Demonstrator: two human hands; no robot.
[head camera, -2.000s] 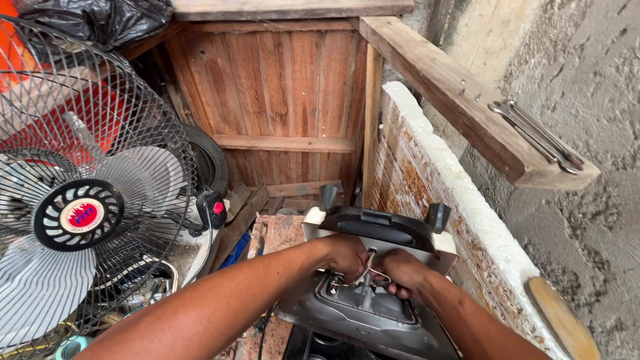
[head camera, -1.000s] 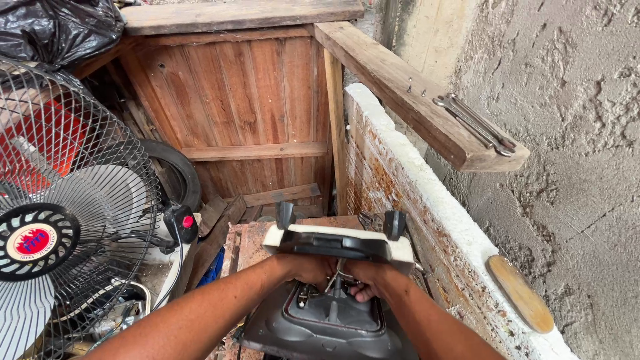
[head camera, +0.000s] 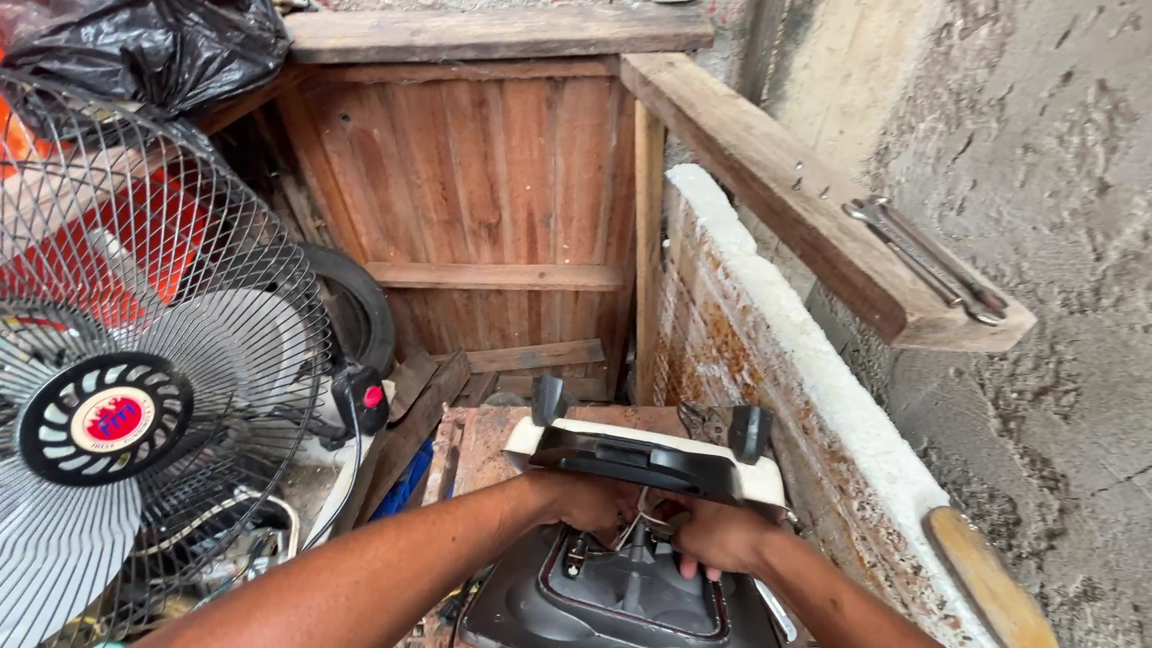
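A dark grey plastic appliance housing stands at the bottom centre, with a white and black upper part and two dark feet sticking up. Under the black handle-like edge, my left hand reaches in from the left, its fingertips at pale thin wires. My right hand is on the other side of these wires, thumb and fingers bent near them, some fingers resting low over the housing. The black edge hides part of both hands, so the exact grip on the wires is unclear.
A wire-caged fan stands at left, beside a switch box with a red button. Combination wrenches and small screws lie on a wooden beam. A foam slab runs along the right; a tyre is behind the fan.
Both hands stay at the wires under the black edge. The view has shifted since the oldest frame. The appliance's upper part appears more upright than two seconds ago.
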